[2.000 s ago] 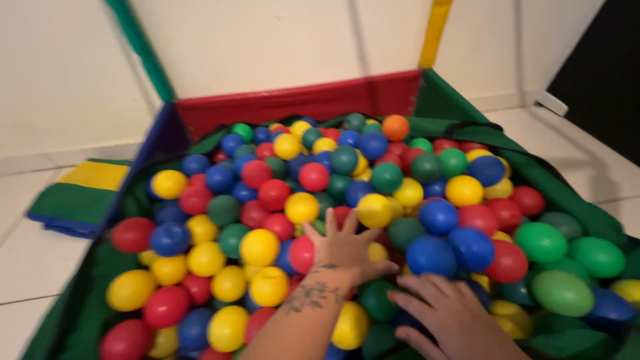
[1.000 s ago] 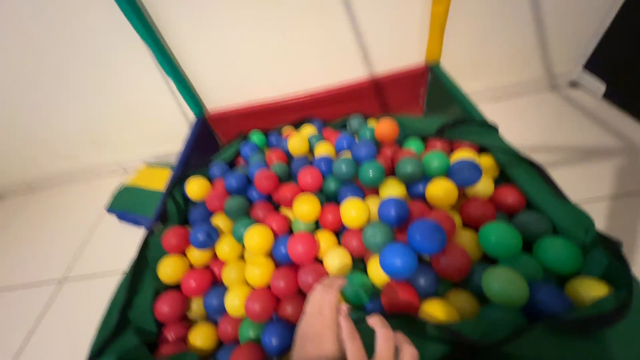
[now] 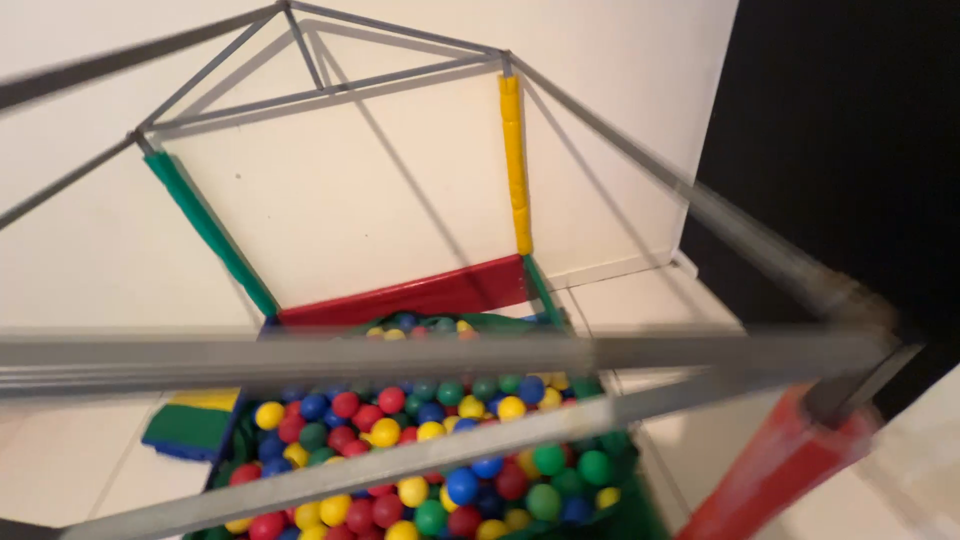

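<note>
Neither of my hands shows in the head view now. Below the metal bars lies a ball pit full of plastic balls, red, yellow, blue and green, such as a blue ball [image 3: 462, 486] and a yellow ball [image 3: 385, 433]. Its far side is a red padded panel [image 3: 405, 297]. A green padded post [image 3: 210, 232] rises at the far left corner and a yellow padded post [image 3: 515, 165] at the far right. Grey metal tubes [image 3: 412, 73] join their tops as a roof frame. Close to the camera, a blurred grey bar [image 3: 300, 360] hides part of the balls.
A red padded post [image 3: 780, 469] stands near at the right, under a bar joint. Another slanting grey bar [image 3: 420, 457] crosses the view. A folded yellow, green and blue mat [image 3: 191, 427] lies on the tiled floor at left. A white wall [image 3: 375, 202] is behind, a black surface [image 3: 832, 150] at right.
My hands, earlier on the balls, have left the view. The view has risen and pulled back, so the roof frame and red post now show.
</note>
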